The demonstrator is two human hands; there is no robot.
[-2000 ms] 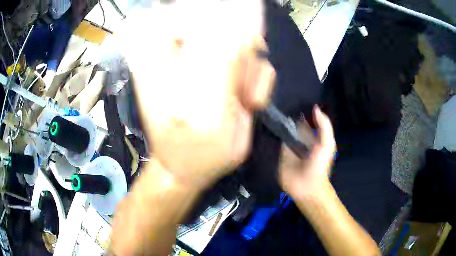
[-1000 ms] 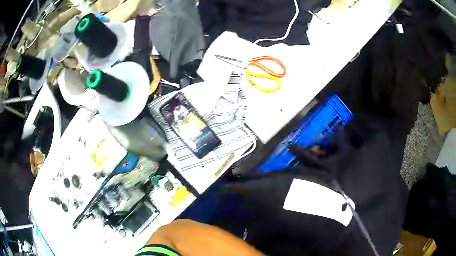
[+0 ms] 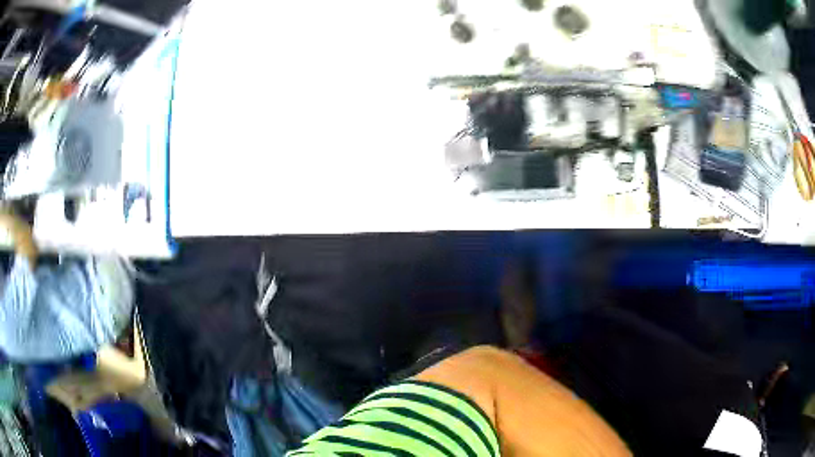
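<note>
The overlock machine [image 3: 527, 183] stands on the white table and is blurred by camera motion. Black fabric [image 3: 643, 366] lies below the table edge at the lower right, with a white bundle tag [image 3: 735, 435] on it near the bottom. My bare left arm, in a green and black striped sleeve, crosses the bottom centre and runs off the lower edge. My left hand is out of the picture. My right hand is not seen either. What they hold is hidden.
A smartphone [image 3: 726, 138] lies on striped cloth right of the machine. Scissors [image 3: 804, 165] are at the right rim. A blue crate [image 3: 760, 277] is below the table edge. At left, another person's hand [image 3: 18, 234] and light blue clothing [image 3: 63, 308] show beside another table.
The view has swung left, so machine, phone and scissors sit further right. My hands, seen two seconds ago with a dark strip, are gone from view. The tag has moved to the lower right.
</note>
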